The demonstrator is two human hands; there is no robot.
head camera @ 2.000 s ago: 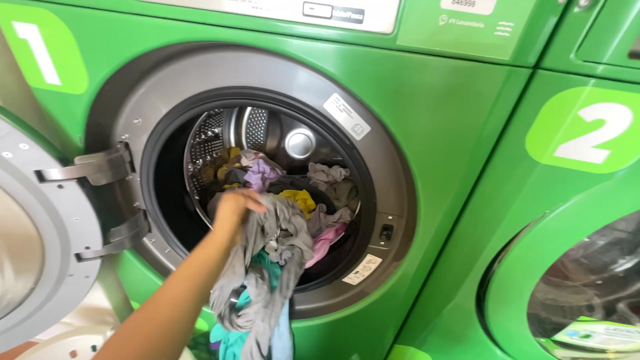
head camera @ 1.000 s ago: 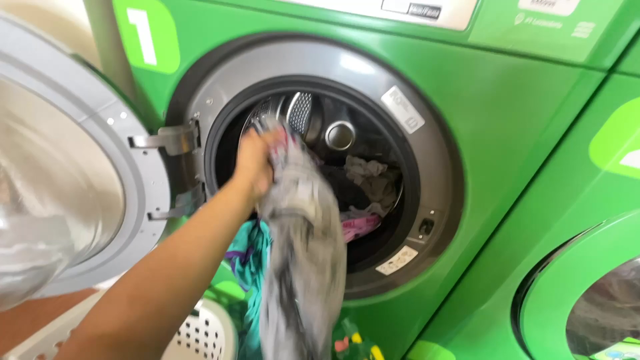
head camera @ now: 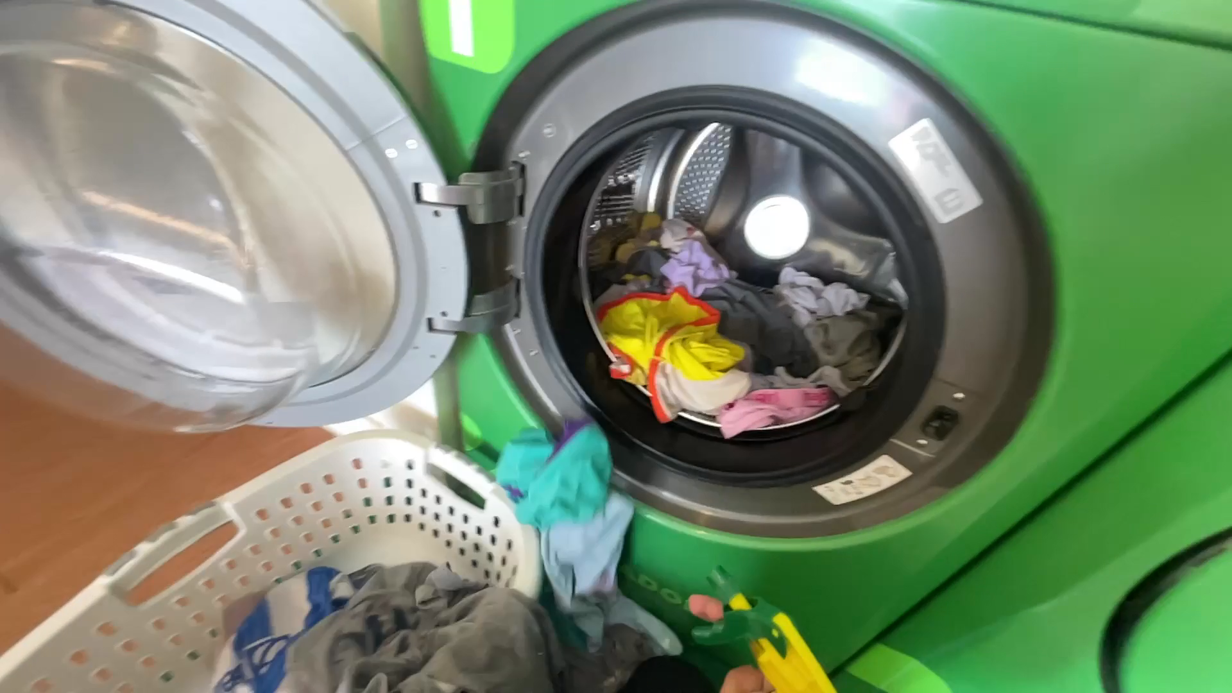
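At the bottom right, fingers of my right hand (head camera: pixel 746 680) are closed around a yellow and green object (head camera: pixel 791 654), which I cannot identify exactly. My left hand is out of view. Grey garments (head camera: pixel 423 626) bunch up at the bottom, over the white plastic laundry basket (head camera: pixel 385 452). Teal and light blue cloths (head camera: pixel 568 481) hang between the basket and the front-loading washing machine (head camera: pixel 751 529). Inside its drum lie a yellow garment with red trim (head camera: pixel 674 337), a lilac cloth (head camera: pixel 695 267), a pink cloth (head camera: pixel 775 409) and dark grey clothes (head camera: pixel 760 322).
The washer's round glass door (head camera: pixel 428 241) stands open on the left, on metal hinges (head camera: pixel 481 195), above the basket. Brown floor (head camera: pixel 43 404) shows beneath it. Part of another green machine (head camera: pixel 1136 510) adjoins on the lower right.
My left hand has moved out of the drum opening and out of view. The grey garments have moved from the opening down to the basket. The yellow, red-trimmed garment now shows more fully.
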